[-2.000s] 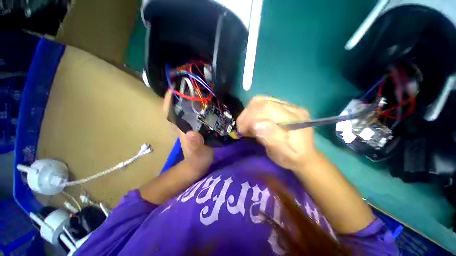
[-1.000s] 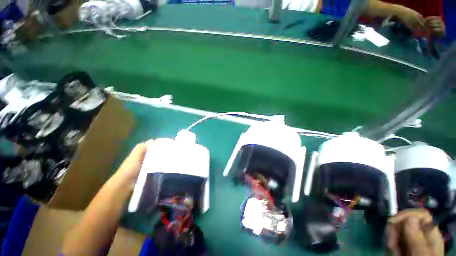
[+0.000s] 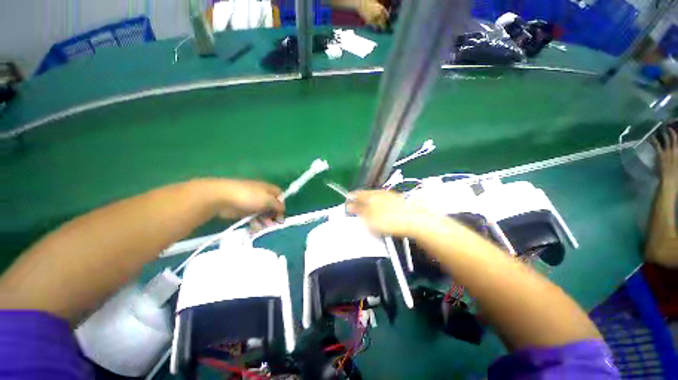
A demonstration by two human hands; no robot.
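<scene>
My left hand (image 3: pixel 256 204) grips a white pigtail cable (image 3: pixel 301 179) whose plug end points up over the green belt. My right hand (image 3: pixel 379 211) is bent over the top of the second white camera housing (image 3: pixel 346 243). A thin pale strip, which looks like tweezers (image 3: pixel 339 191), sticks out from its fingertips. Another housing (image 3: pixel 234 276) stands to the left, with its black hollow side toward me and red wires below. More housings (image 3: pixel 520 200) stand to the right, partly behind my right forearm. Black shells with wires (image 3: pixel 346 356) hang at the housings' open sides.
A metal post (image 3: pixel 409 89) rises beyond my right hand. The green conveyor belt (image 3: pixel 208 126) crosses behind the housings. A translucent wrapped piece (image 3: pixel 126 334) lies at lower left. A blue crate (image 3: pixel 635 326) is at lower right. Another person's arm (image 3: pixel 665 200) is at the right edge.
The view has shifted rightward along the bench. Both hands have come together at the cables behind the housings; my left hand now holds a white cable. A wrapped piece shows at lower left.
</scene>
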